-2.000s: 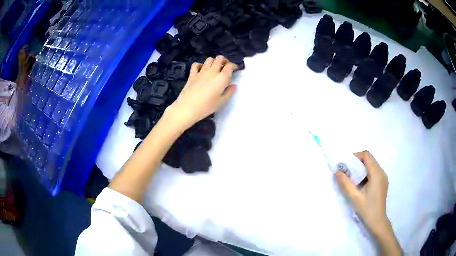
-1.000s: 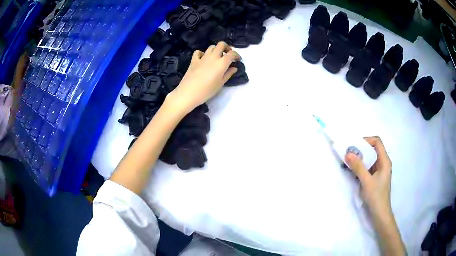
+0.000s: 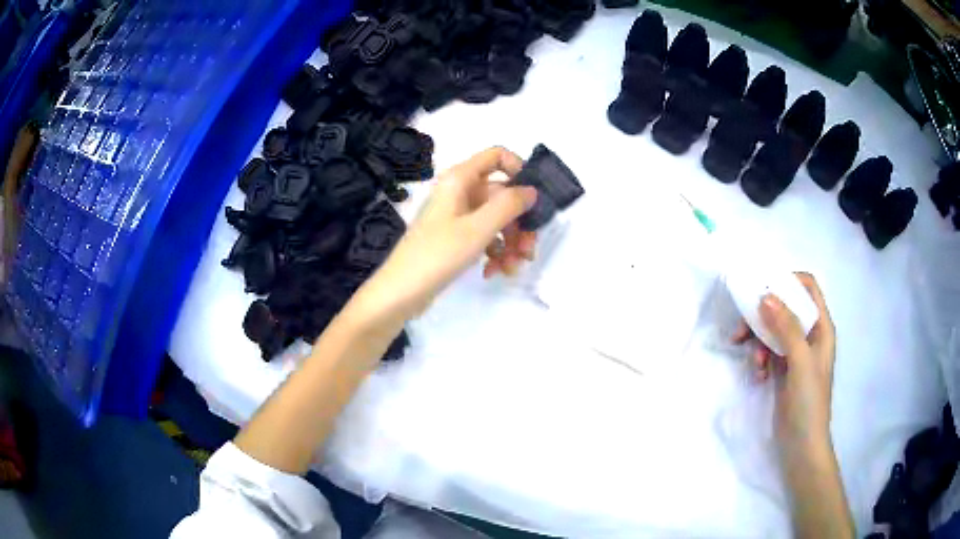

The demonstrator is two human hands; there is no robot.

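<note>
My left hand (image 3: 479, 211) holds one black plastic housing (image 3: 550, 187) above the white sheet, just right of the loose heap. The squared end of the housing points up and right; the fingers cover its left part. My right hand (image 3: 795, 332) is closed around a small white glue bottle (image 3: 772, 298) at the right. The bottle's teal needle tip (image 3: 702, 219) points up and left, apart from the housing. The bottle is hard to see against the white sheet.
The heap of black housings (image 3: 326, 190) lies at left beside a tilted blue crate (image 3: 158, 263) with a clear blister tray (image 3: 95, 179). Assembled housings (image 3: 737, 147) stand in rows at upper right. More black parts (image 3: 921, 474) lie at lower right. The white sheet (image 3: 547, 432) covers the bench.
My left hand has left the heap and moved right with a housing in its fingers. My right hand has raised the bottle slightly and turned it, its tip now higher and further right.
</note>
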